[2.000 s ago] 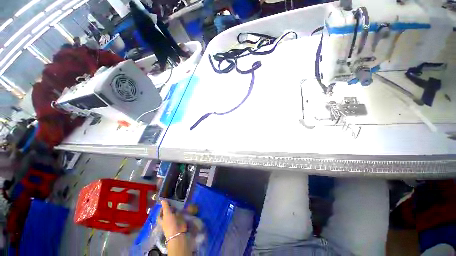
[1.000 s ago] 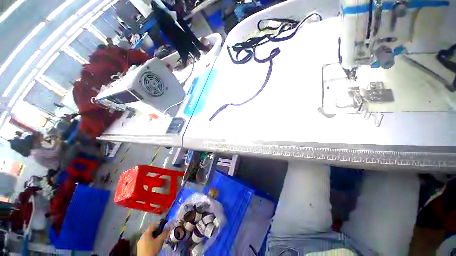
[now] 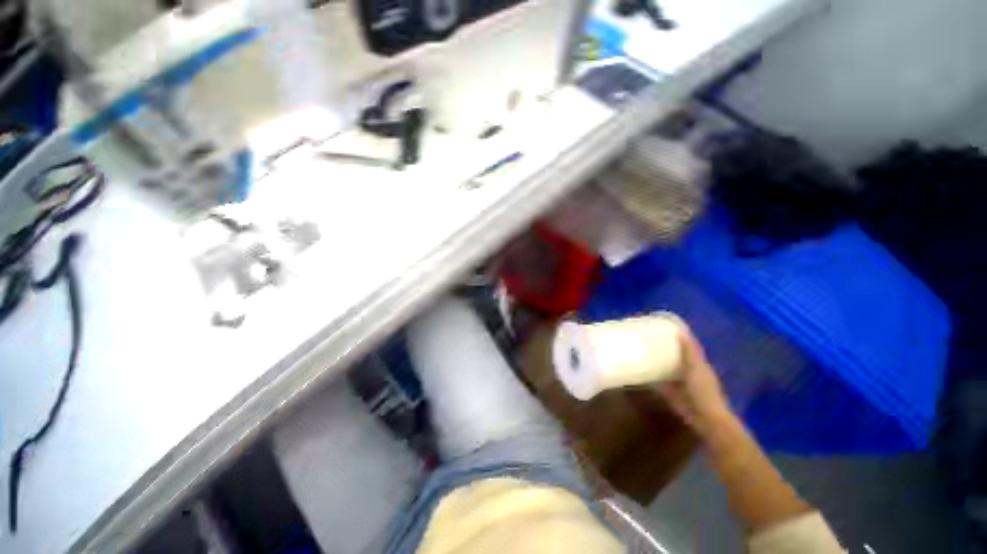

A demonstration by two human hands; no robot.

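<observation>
My right hand [image 3: 696,381] holds a fat white cord spool [image 3: 628,354] by its far end, right of my knees. The dark hole in the spool's near end faces left. The spool is above an open brown cardboard box [image 3: 615,438]. My left hand is not in view. The blurred white sewing machine head [image 3: 173,119] stands at the upper left, with its metal needle plate parts [image 3: 254,265] below it. A black strip [image 3: 74,335] lies on the table at the far left.
The table's front edge [image 3: 357,314] runs diagonally between the machine and my legs. Black scraps [image 3: 400,124] and thin snips [image 3: 498,170] lie on the table. A red stool [image 3: 547,271], a blue crate [image 3: 855,314], pale cloth [image 3: 660,189] and dark garments are at the right.
The view has swung from left to right. The left hand, by the bag of small spools, has left the picture. The right hand now shows, holding the white spool.
</observation>
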